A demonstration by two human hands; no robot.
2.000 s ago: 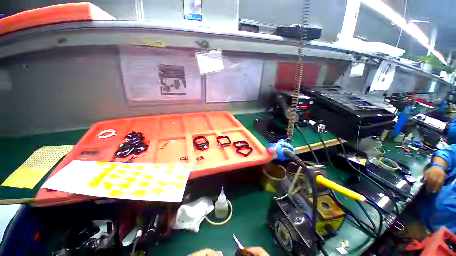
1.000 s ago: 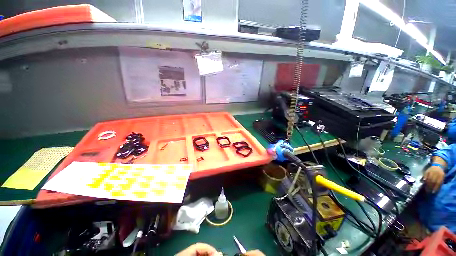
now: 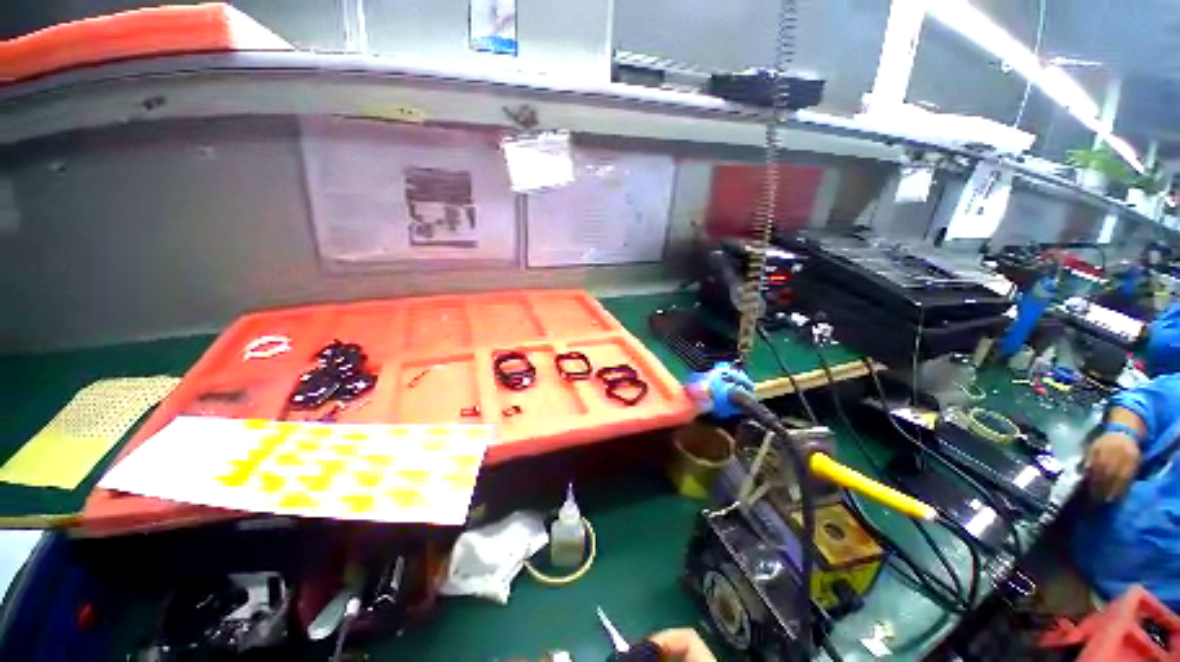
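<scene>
My right hand (image 3: 676, 645) shows at the bottom edge, mostly cut off. Thin silver tweezers (image 3: 612, 631) stick up beside its fingers, their tip pointing up and left over the green mat (image 3: 647, 556); the hand holds them. A dark thing lies at the fingers, too cut off to tell. Of my left hand almost nothing shows; only a small pale spot is at the bottom edge left of the tweezers, and I cannot tell what it is. The dispensing bottle (image 3: 567, 533) stands inside a tan ring (image 3: 589, 564), beside a crumpled white cloth (image 3: 494, 554).
An orange-red tray (image 3: 582, 433) holds black frames (image 3: 515, 371), a dark pile (image 3: 333, 376) and a sticker sheet (image 3: 311, 468). Dark parts (image 3: 223, 617) lie near left. At right are a yellow-handled soldering iron (image 3: 870, 486), a black fan box (image 3: 731, 588) and a person's hand (image 3: 1110, 466).
My left hand, visible at the bottom edge before, has dropped almost wholly out of the picture. My right hand with the tweezers stays near the same place. The whole view has shifted slightly.
</scene>
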